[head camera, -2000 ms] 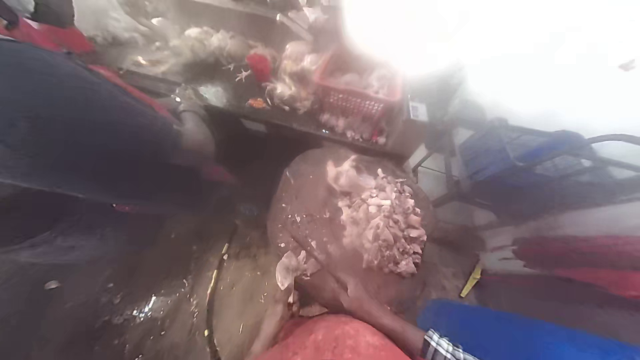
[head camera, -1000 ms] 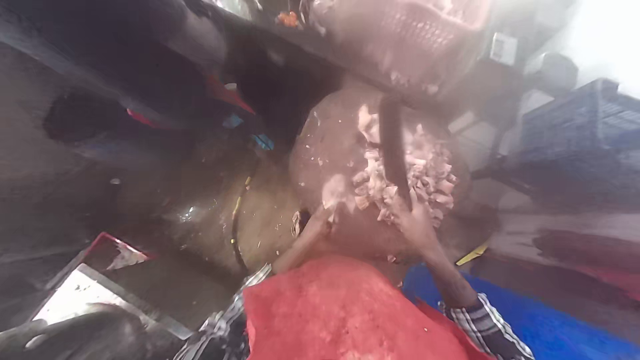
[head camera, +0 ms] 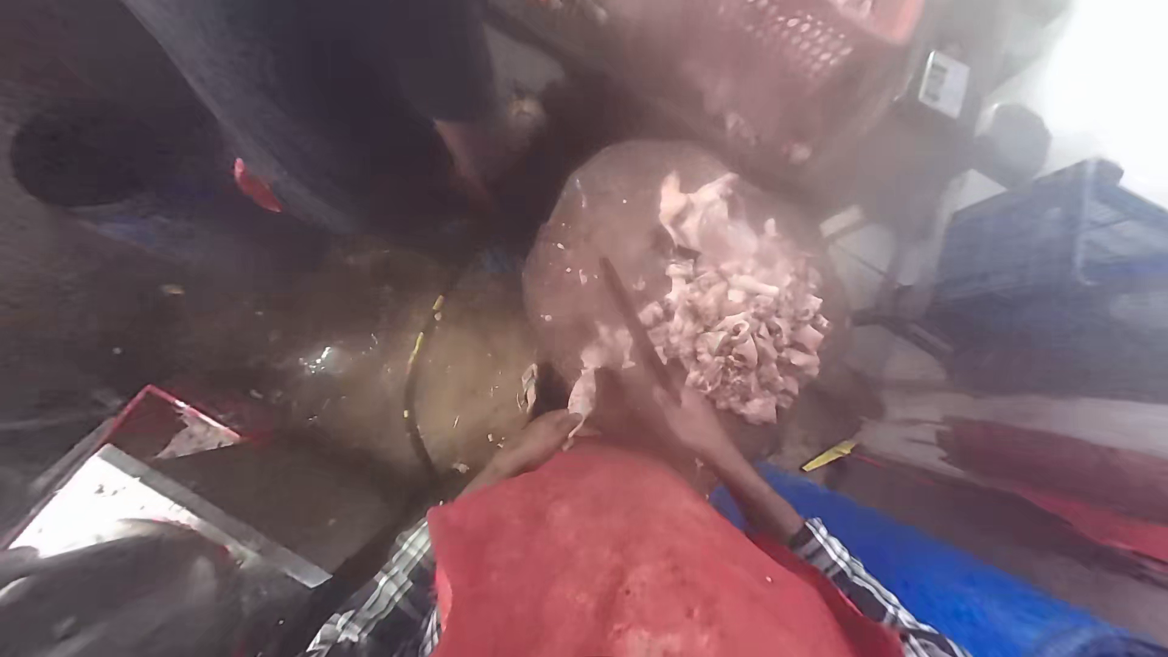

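A round chopping block (head camera: 593, 219) stands in front of me, with a heap of cut raw meat pieces (head camera: 748, 328) on its right half. A larger pale piece of meat (head camera: 707, 214) lies behind the heap. My left hand (head camera: 547, 433) grips the end of a strip of raw meat (head camera: 584, 397) at the block's near left edge. My right hand (head camera: 689, 420) is closed round the handle of a cleaver (head camera: 634, 319), whose narrow, blurred blade lies between the strip and the heap. The handle is hidden in the hand.
Beyond the block is a red plastic basket (head camera: 803, 36). Blue crates (head camera: 1049, 265) stand at right, a blue container (head camera: 912, 557) at lower right. Another person's leg (head camera: 328, 100) is at upper left. A hose (head camera: 415, 365) crosses the wet floor; a white-topped tray (head camera: 109, 502) sits lower left.
The cleaver, raised over the heap a second ago, is now lower and further left, near the strip in my left hand. The view has moved closer over the block since two seconds ago.
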